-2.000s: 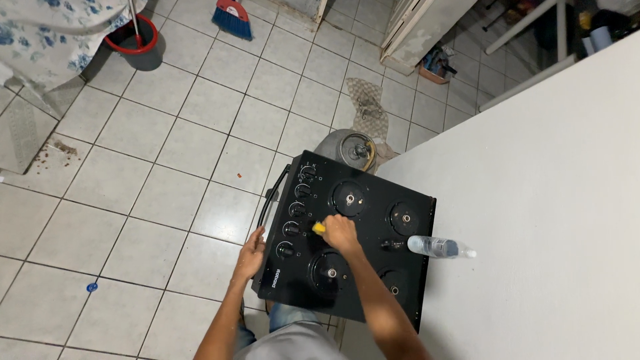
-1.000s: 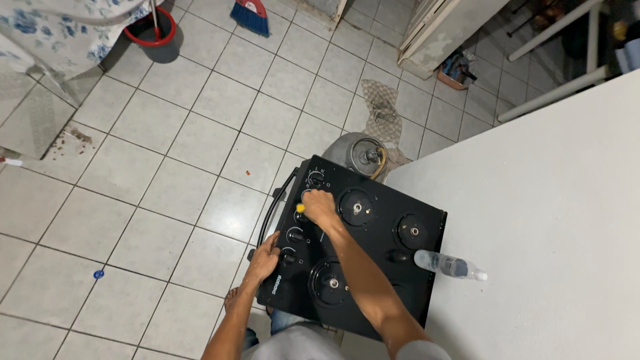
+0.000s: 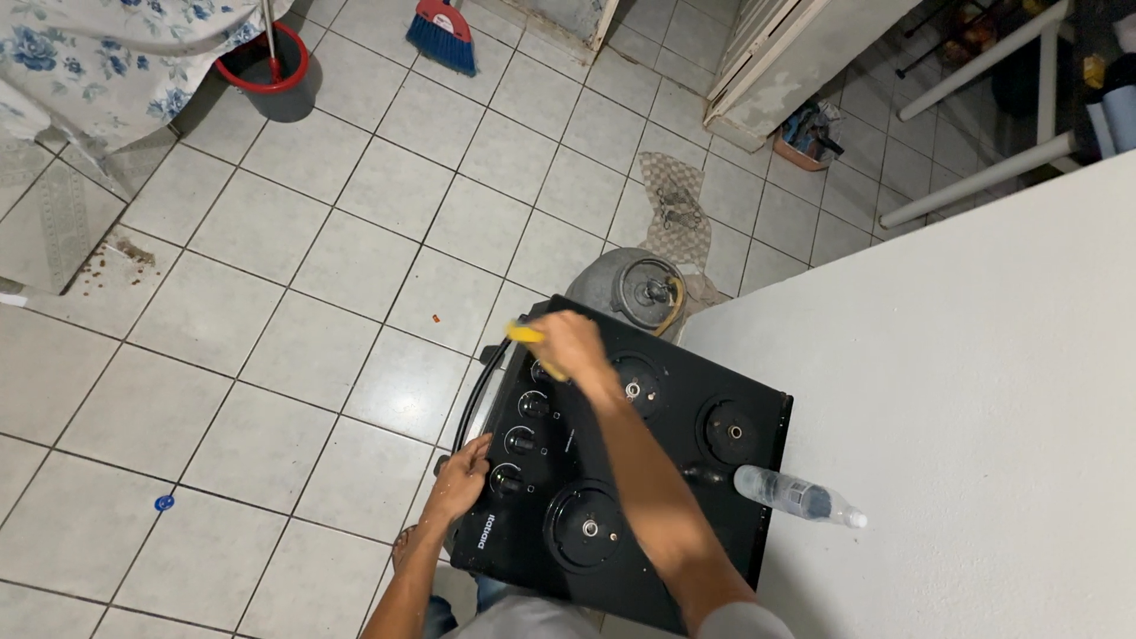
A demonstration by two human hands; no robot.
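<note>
A black gas stove (image 3: 657,479) with bare burner wells and a row of control knobs (image 3: 520,441) stands in front of me. My left hand (image 3: 461,482) rests on its front edge beside the lower knobs, fingers spread, holding nothing. My right hand (image 3: 572,342), blurred, grips a yellow cloth or sponge (image 3: 525,334) over the far end of the knob row; its exact kind is unclear. A clear plastic bottle (image 3: 799,495) lies on its side across the stove's right edge. The oven door handle (image 3: 479,390) runs along the front.
A grey gas cylinder (image 3: 603,284) stands behind the stove, near a patterned cloth (image 3: 674,209). A white wall (image 3: 932,382) borders the right side. Farther off are a bucket with a red rim (image 3: 297,102), a blue-bristled broom head (image 3: 444,40) and a blue cap (image 3: 164,502) on the tiled floor.
My right hand has moved along the knob row with the yellow thing, from the middle knobs to the far end. My left hand stays at the stove's front edge.
</note>
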